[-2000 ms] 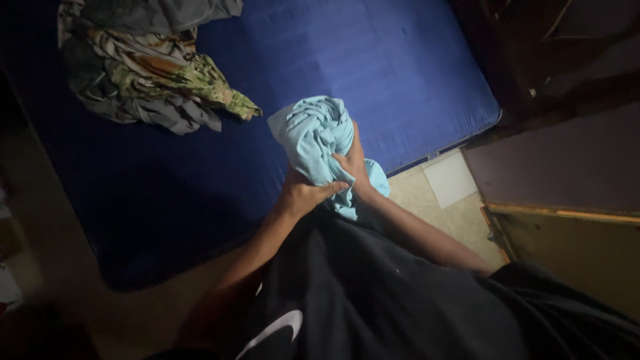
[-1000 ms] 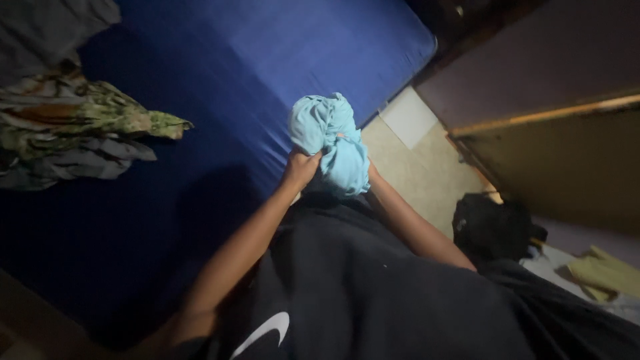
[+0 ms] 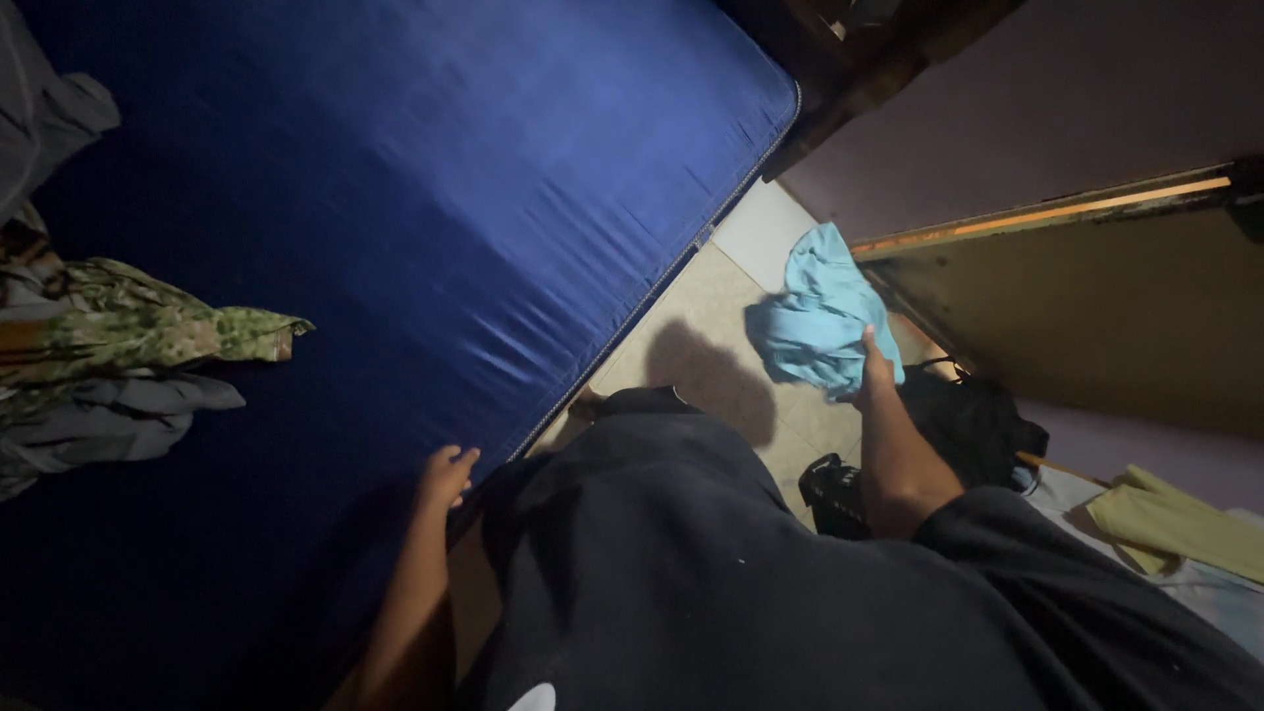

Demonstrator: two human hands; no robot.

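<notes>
My right hand (image 3: 873, 370) grips a bunched light-blue cloth (image 3: 825, 316) by its lower right side, out over the tiled floor. Folds of the cloth hide part of my fingers. Near the edge of the blue mattress (image 3: 553, 217) is my left hand (image 3: 450, 476), with nothing in it and its fingers slightly bent and apart. On the mattress at the far left lie a green patterned cloth (image 3: 148, 316) and rumpled grey cloths (image 3: 118, 420).
A wooden panel (image 3: 1086, 306) stands at the right by a wall. Below it are a black bag (image 3: 978, 420), another black item (image 3: 834, 494) and a folded yellow-green cloth (image 3: 1175, 523). A white tile (image 3: 765, 232) lies by the mattress corner.
Both hands held the light-blue cloth before; my left hand has let go and moved left. My right hand has carried the cloth to the right, off the mattress side. The view has shifted right.
</notes>
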